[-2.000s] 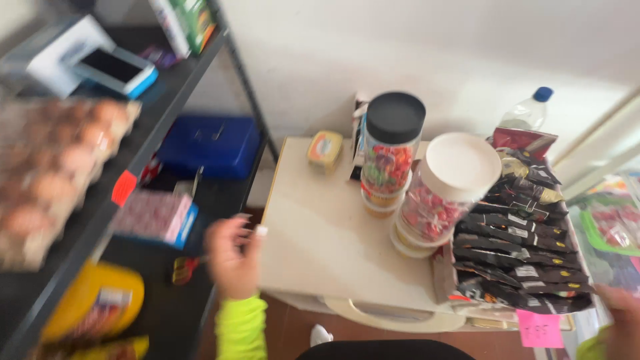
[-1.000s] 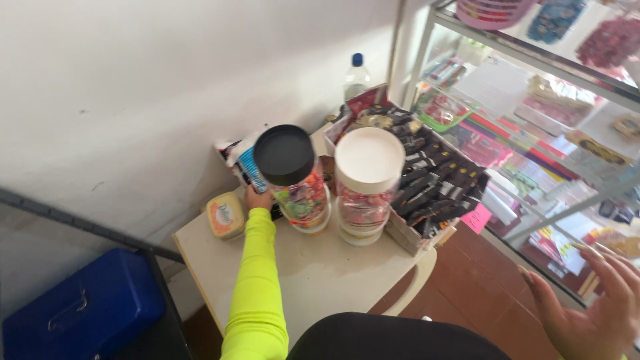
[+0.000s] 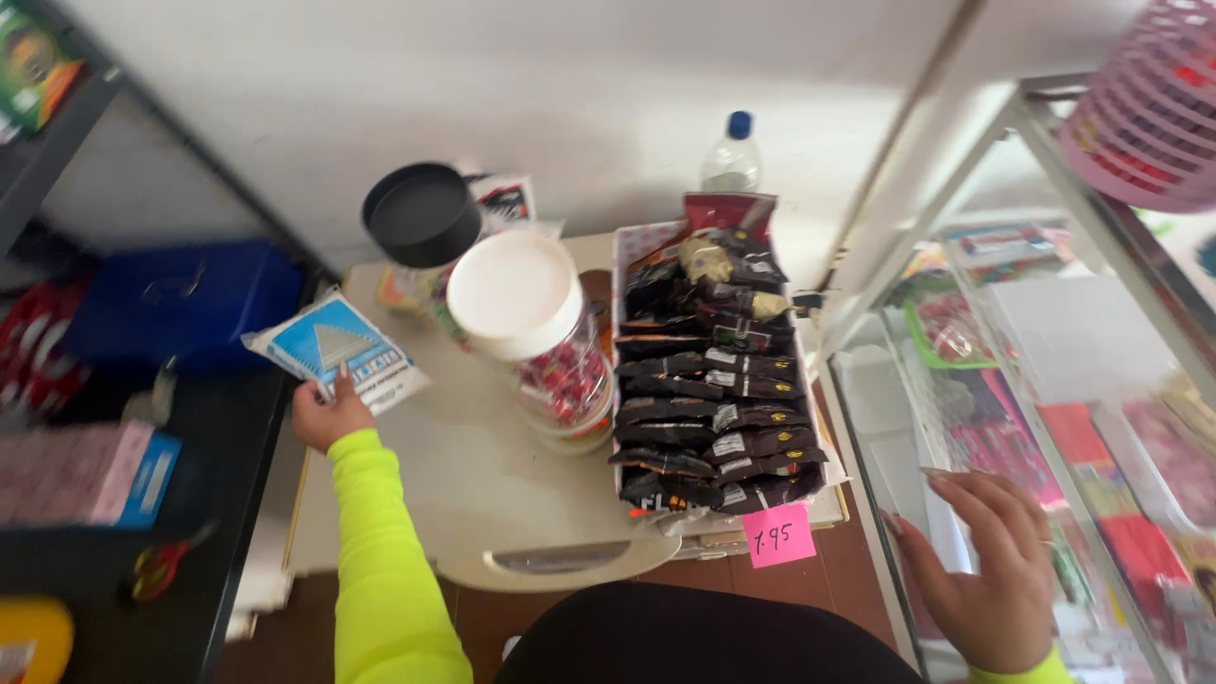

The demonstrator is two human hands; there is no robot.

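My left hand [image 3: 332,410], in a bright yellow sleeve, grips the lower edge of a flat blue-and-white plastic packet [image 3: 334,344] over the left side of a small cream table [image 3: 446,494]. Right of the packet stand a candy jar with a white lid [image 3: 516,293] and one with a black lid [image 3: 424,214]. Beside them a dotted box [image 3: 622,285] holds many dark snack packets [image 3: 750,389], with a pink price note [image 3: 779,535] at its front. My right hand [image 3: 988,560] is held up, fingers apart, in front of the glass display case, holding nothing.
At left a black shelf [image 3: 228,475] bears a blue metal box [image 3: 180,304], a pink-and-blue box [image 3: 85,473] and red-handled scissors [image 3: 157,568]. A clear bottle with a blue cap [image 3: 731,161] stands by the wall. The glass case [image 3: 1021,380] and a pink basket [image 3: 1149,123] are at right.
One second ago my left hand reached behind the jars at a packet; now it holds a blue-and-white packet out to the left of them. The view has turned.
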